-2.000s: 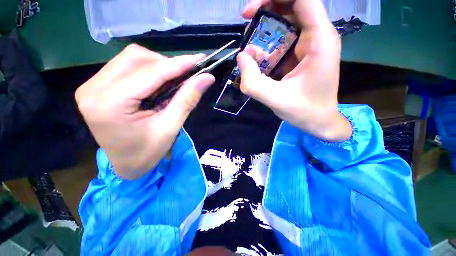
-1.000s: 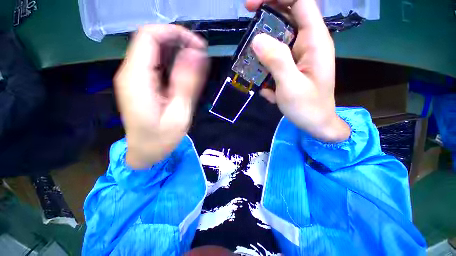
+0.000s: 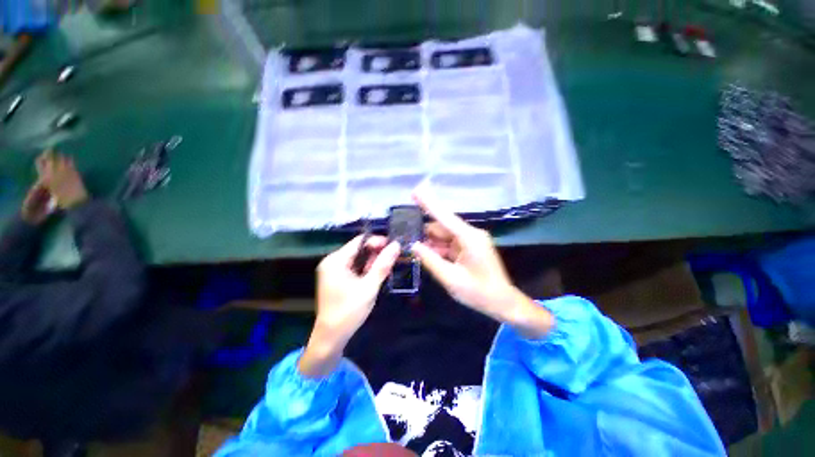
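A phone circuit board in its black housing (image 3: 406,225) is held upright between my hands at the front edge of the tray. A small dark screen with a bright white edge (image 3: 405,277) hangs below it. My left hand (image 3: 351,284) grips the phone's lower left side; a thin dark tool, likely tweezers (image 3: 365,234), shows at its fingers. My right hand (image 3: 466,263) holds the phone's right side. The white-lined tray (image 3: 465,170) lies behind, with several black phone housings (image 3: 390,95) in its two far rows.
The green bench (image 3: 643,178) spans the view. A grey heap of small parts (image 3: 768,143) lies at right, a smaller pile (image 3: 152,170) at left. Another person's hands (image 3: 61,183) are at far left. Brown cardboard (image 3: 643,281) is below the bench at right.
The view has pulled back and now shows the whole tray. My left hand has come to the phone, which my right hand still holds.
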